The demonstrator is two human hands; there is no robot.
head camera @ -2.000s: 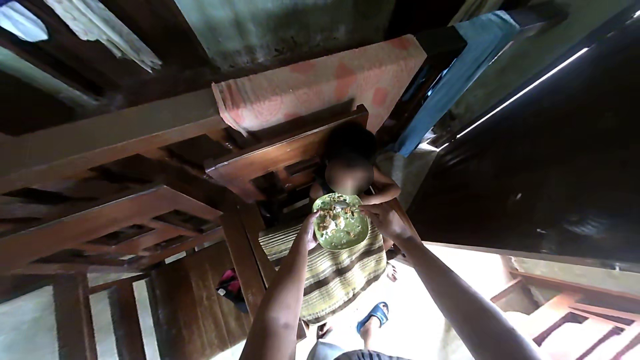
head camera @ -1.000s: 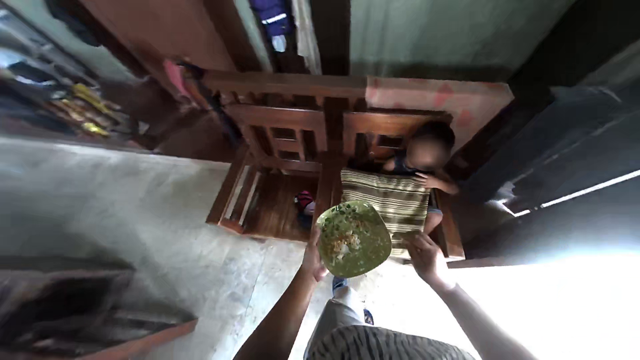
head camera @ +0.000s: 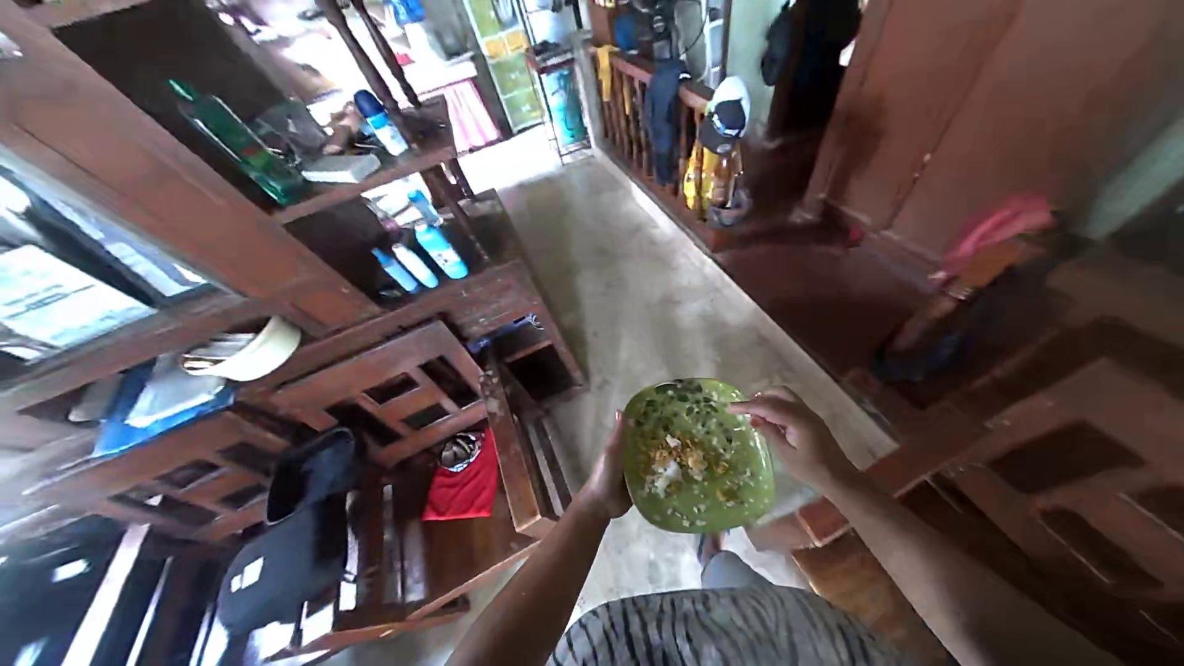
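Observation:
A green plate (head camera: 712, 495) with rounded corners bears rice, yellowish food bits and dark green pieces near its far edge. My left hand (head camera: 608, 472) grips the plate by its left rim, with the fingers partly hidden beneath it. At the upper right rim is my right hand (head camera: 786, 430), its fingertips close together over the edge; whether they pinch anything is too small to tell. The plate is held above the floor, in front of my patterned clothing.
Wooden benches stand at left, one with a red cloth (head camera: 462, 486) on its seat, beside a black chair (head camera: 287, 555). Wooden shelves (head camera: 416, 305) hold bottles. A concrete floor strip (head camera: 647, 305) runs ahead, along a railing (head camera: 638, 83) with hanging clothes and a cap.
The view has swung strongly away from the bench where a child sat with a striped cloth. The plate is still in my left hand, and my right hand has come to its rim.

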